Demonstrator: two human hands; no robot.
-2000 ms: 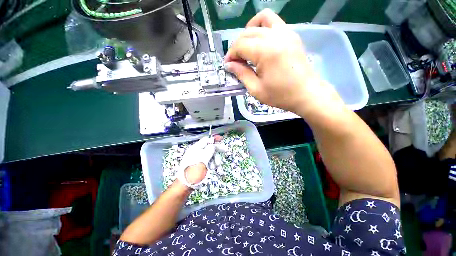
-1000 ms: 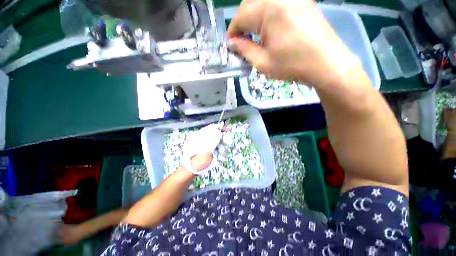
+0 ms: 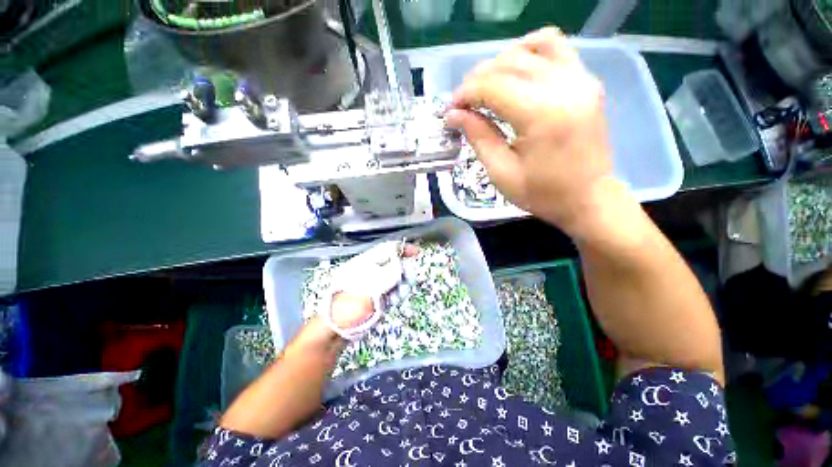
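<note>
My right hand (image 3: 538, 119) is bare, with thumb and index finger pinched together at the right end of the silver machine arm (image 3: 242, 134), by the loading fixture (image 3: 410, 132). Whether a piece is between the fingertips cannot be made out. My left hand (image 3: 365, 287), in a thin white cover with a band at the wrist, lies over the workpieces (image 3: 433, 315) in the whitish lap tub (image 3: 493, 315). Its fingertips point up and right. Any piece in them is too small to tell.
The pale output tub (image 3: 639, 109) stands right of the machine, pieces near its left end. A small clear tub (image 3: 712, 119) is beyond it. A steel bowl feeder (image 3: 265, 59) is behind the arm. A green crate (image 3: 579, 337) and red crate (image 3: 137, 365) are below the bench.
My right hand has moved slightly right, from over the fixture to the arm's end. The left hand stays in the lap tub. Another person's arm at lower left is gone from view.
</note>
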